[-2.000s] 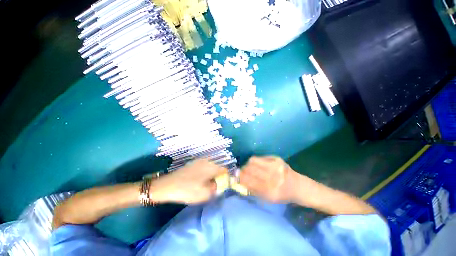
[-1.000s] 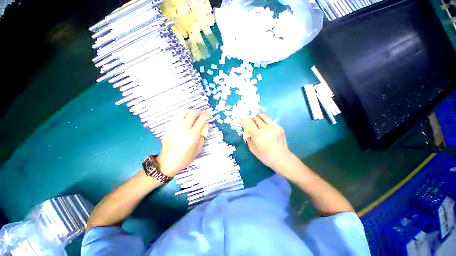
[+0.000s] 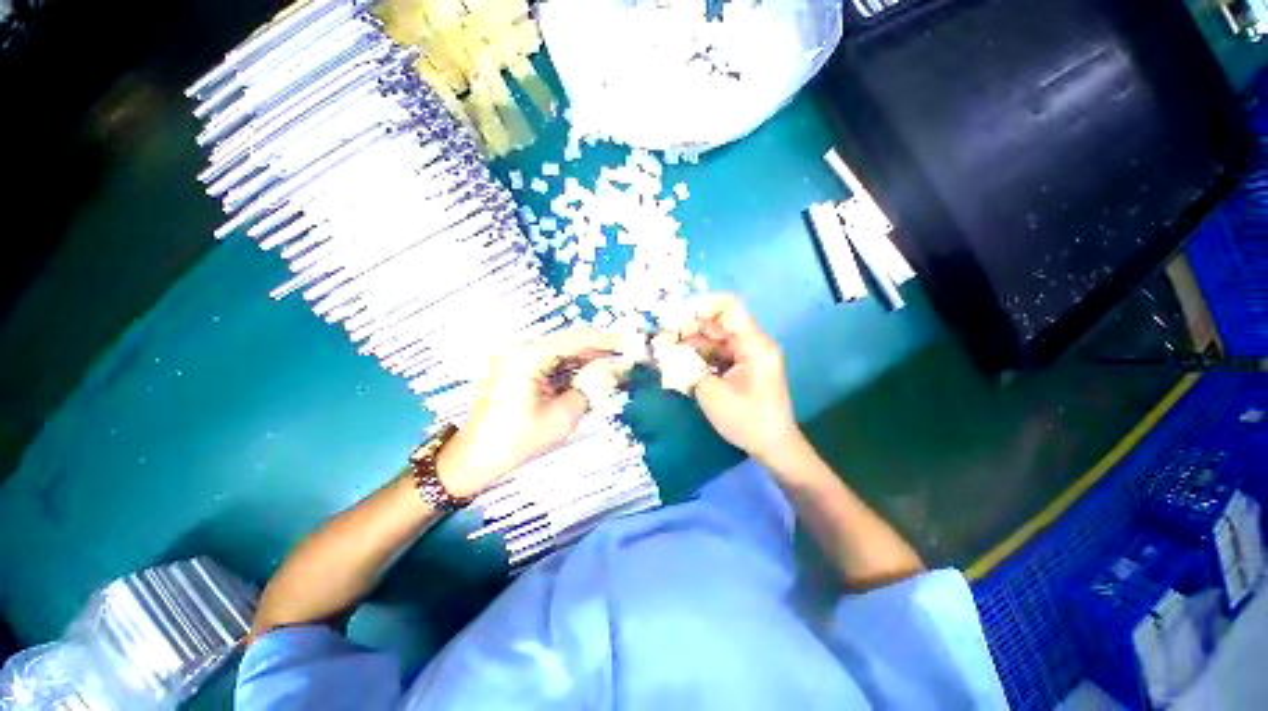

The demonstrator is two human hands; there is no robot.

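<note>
Slim silver-white metal tubes lie side by side in a long slanting row. My left hand is over the lower part of the row, thumb and fingertips bent together; whether it grips a tube cannot be told. My right hand is just right of it, at the lower end of the loose heap of tiny white plastic inserts. Cream-yellow coverings show on both thumbs. The fingertips of both hands nearly meet. Any small piece between the right fingers is too small and washed out to make out.
An open clear bag of inserts stands above the heap, beside a yellow toothed fixture. Several short loose tubes lie by a black tray. Bagged tubes are lower left; blue crates are lower right.
Both hands went from close to my body up to the row and heap, then drew together until the fingertips nearly met. The view has shifted slightly.
</note>
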